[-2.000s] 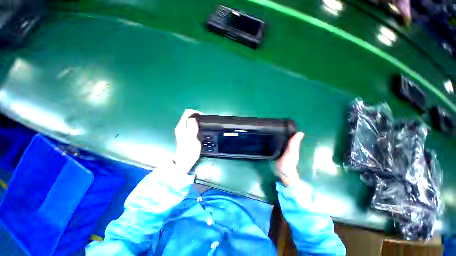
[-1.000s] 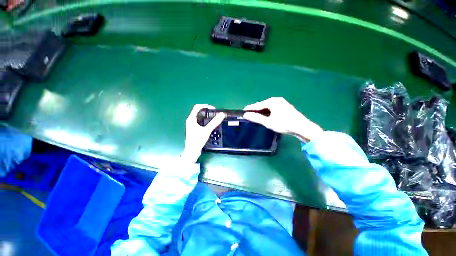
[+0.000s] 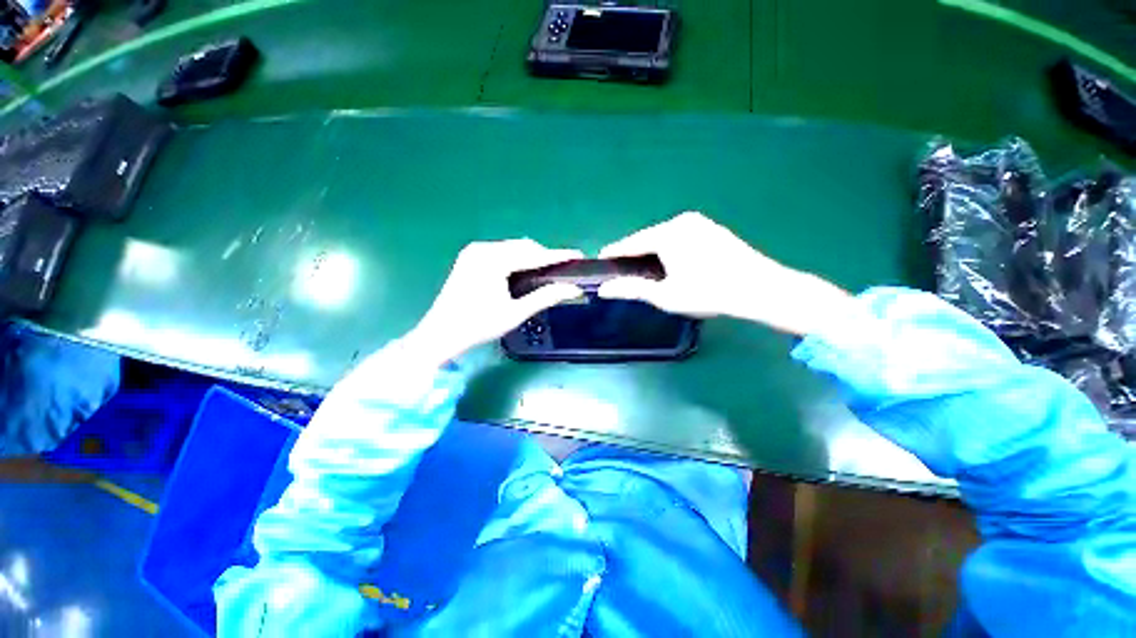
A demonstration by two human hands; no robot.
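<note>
A handheld device lies face up on the green bench in front of me, its keypad at the left and dark screen at the right. A black protective bumper runs along its far edge, raised a little. My left hand grips the bumper's left part, thumb on the near side. My right hand grips its right part, fingers over the far side. My fingers hide part of the bumper and the device's upper edge.
Bagged bumpers lie in a heap at right. Dark devices stand at left. Face-up devices are spaced along the far strip. A blue crate is below the bench edge at left. Another person's blue sleeve shows at far left.
The device has gone from being held tilted in both hands to lying on the bench. My right hand has moved onto the far edge, and both hands are now closer together on the bumper.
</note>
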